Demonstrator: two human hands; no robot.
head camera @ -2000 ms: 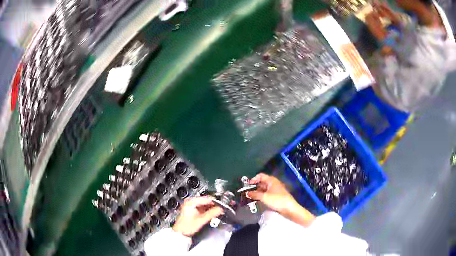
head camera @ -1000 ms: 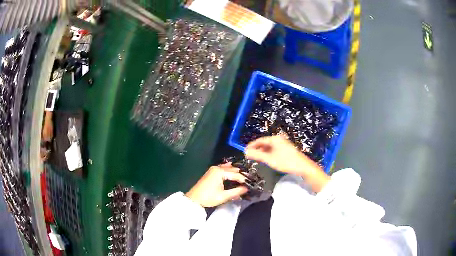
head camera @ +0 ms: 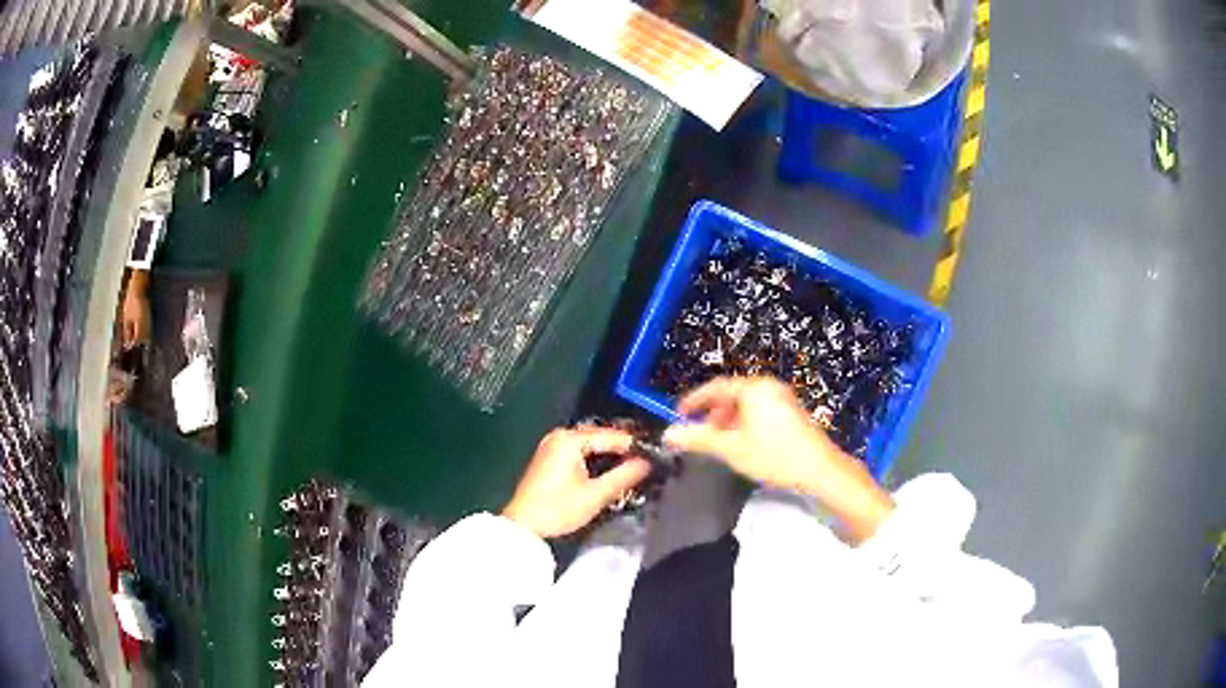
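Note:
My left hand (head camera: pixel 576 479) holds a cluster of dark and silver eared bracket parts (head camera: pixel 627 497) in front of my body. My right hand (head camera: pixel 753 433) is beside it at the near edge of the blue bin, its fingertips pinched at a small light piece touching the cluster. The fingers hide most of that piece. The blue bin (head camera: pixel 920 390) holds many loose black and silver parts. A blister tray (head camera: pixel 383 571) with rows of parts lies at the lower left, partly cut off by the picture's edge and my sleeve.
A second, glittery blister tray (head camera: pixel 504 222) lies on the green bench beyond the bin. An instruction sheet (head camera: pixel 652 57) is at the bench end. A blue stool (head camera: pixel 861 159) stands beyond the bin. A raised shelf with stacked trays (head camera: pixel 54 336) runs along the left. Another person's hand shows there.
The view has turned right since the first frame, bringing the bin nearer the centre. My hands, apart at first, are now together at the cluster; my right hand has moved slightly towards it since one second ago.

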